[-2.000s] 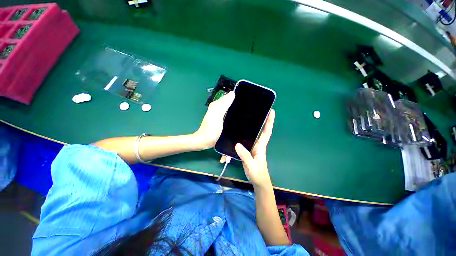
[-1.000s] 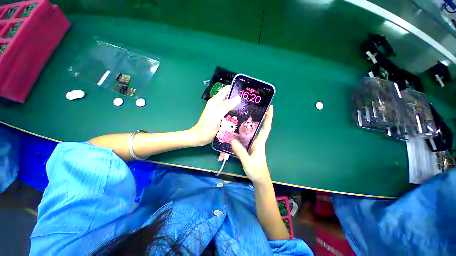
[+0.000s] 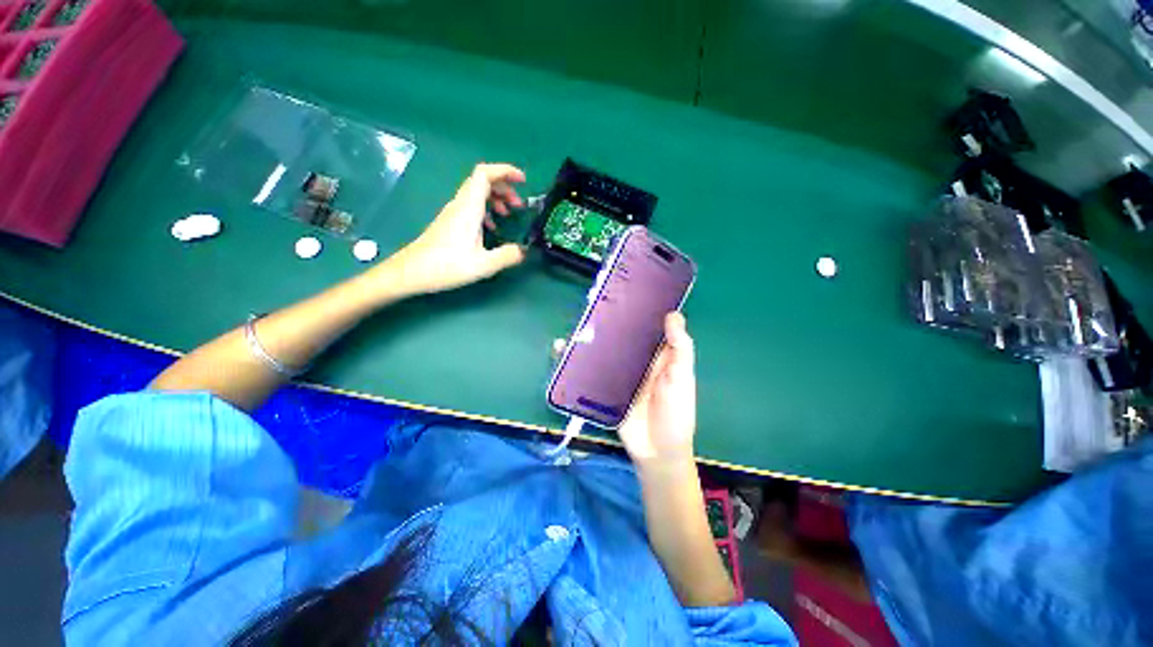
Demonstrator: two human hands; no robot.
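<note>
My right hand [image 3: 661, 394] holds the smartphone [image 3: 622, 331], its screen lit a dull pink, with a white cable [image 3: 568, 436] at its lower end. My left hand [image 3: 478, 228] is just left of the black housing [image 3: 610, 191], fingers apart, with nothing seen in it. The housing lies on the green bench with a green circuit board [image 3: 582, 230] inside. The top of the phone covers the housing's lower right part. A small light piece shows at the housing's left edge, by my left fingertips.
A clear bag [image 3: 360, 149] with small parts lies left, with white round pieces [image 3: 307, 248] below it. Pink trays [image 3: 89, 133] stand far left. Clear blister trays [image 3: 999, 272], a white sheet [image 3: 1070, 417] and black housings [image 3: 990, 123] are at right. Another blue sleeve [image 3: 1012, 544] shows lower right.
My left hand has let go of the phone and moved left, beside the housing. The phone has moved slightly down, uncovering more of the board. Its screen went from dark to a lock screen to dull pink.
</note>
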